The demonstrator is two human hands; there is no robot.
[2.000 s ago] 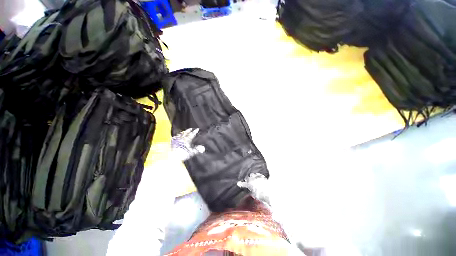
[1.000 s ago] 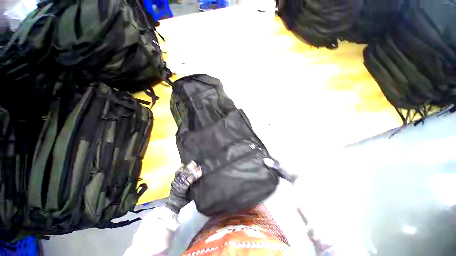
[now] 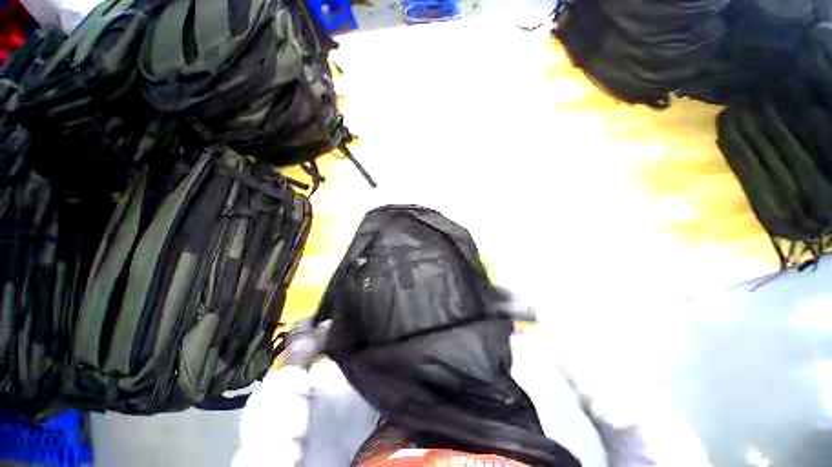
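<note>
A black backpack (image 3: 415, 292) lies in front of me at the table's near edge, its rounded end away from me and its near part over my apron. Small white marks show inside it on the left. My left hand (image 3: 306, 342), gloved and blurred, is at its left edge. My right hand (image 3: 518, 308), blurred and partly washed out, is at its right edge. Both hands seem to hold the bag's sides, with the fingers mostly hidden.
A pile of olive and black backpacks (image 3: 196, 283) fills the left. Another dark pile (image 3: 775, 173) lies at the upper right, straps hanging over the edge of the yellow table (image 3: 629, 155). A blue crate (image 3: 46, 438) is at the lower left.
The backpack has gone from lying long and flat to a shorter, wider, folded shape nearer me. Both hands have moved to its sides. The view has shifted slightly.
</note>
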